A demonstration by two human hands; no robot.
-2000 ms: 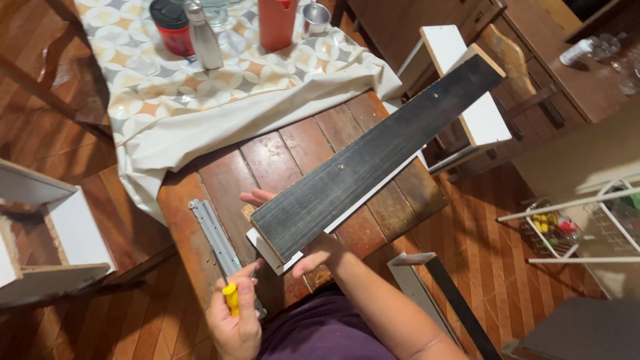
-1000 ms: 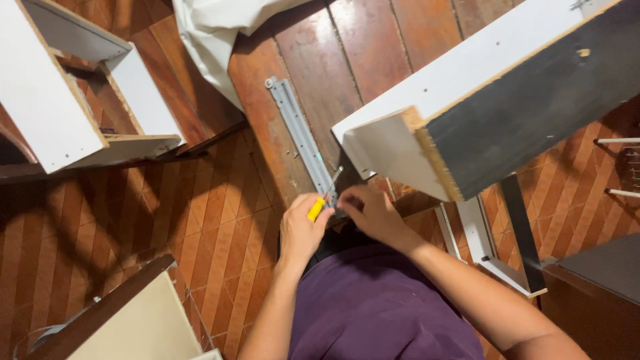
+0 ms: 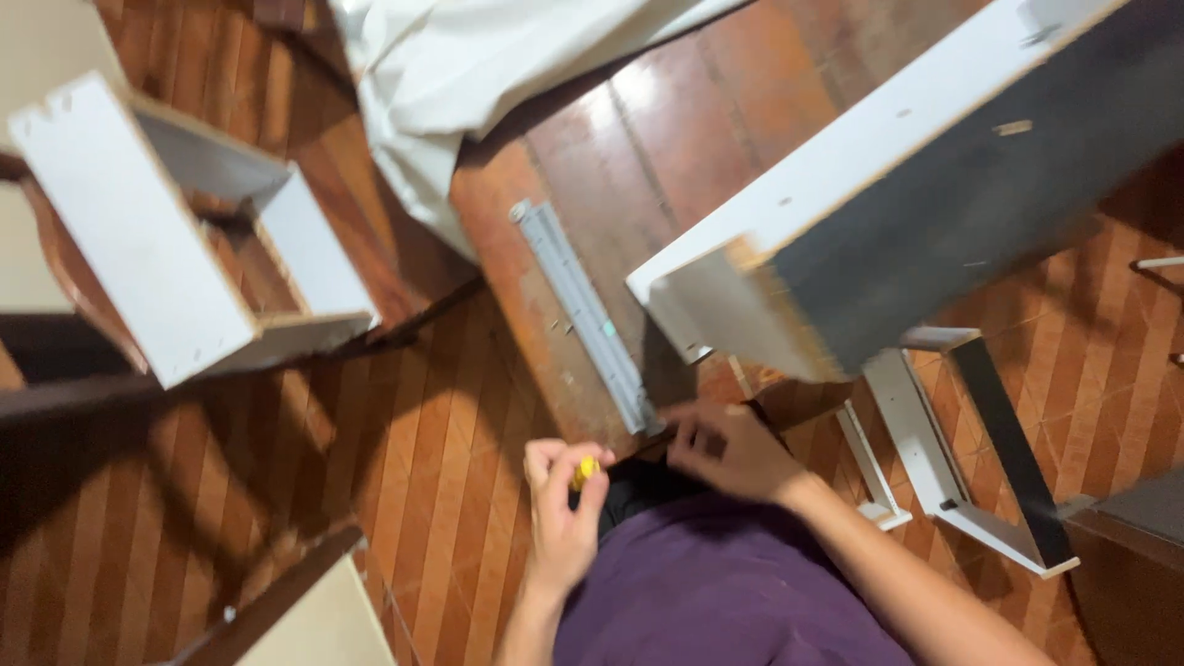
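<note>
My left hand [image 3: 566,504] grips a yellow handle [image 3: 585,472], likely a screwdriver's, just off the near edge of the wooden table [image 3: 504,240]. My right hand [image 3: 731,449] is at the near end of the grey metal drawer slides [image 3: 583,319], its fingers curled; whether it touches or holds anything is unclear. The slides lie side by side along the table's left edge, with small screws [image 3: 561,326] beside them. On the right of the table rests a white and black drawer assembly [image 3: 879,203], its dark panel facing me.
A white open drawer box [image 3: 129,231] stands at the left. On the tiled floor at the right lies a white and black drawer frame [image 3: 1008,453]. A pale tablecloth [image 3: 518,65] is bunched over the table's far side. A cream panel [image 3: 319,615] is at lower left.
The view has come much closer to the table since two seconds ago. My hands, close together at the slides' near end a second ago, are now apart, the yellow handle still in my left hand.
</note>
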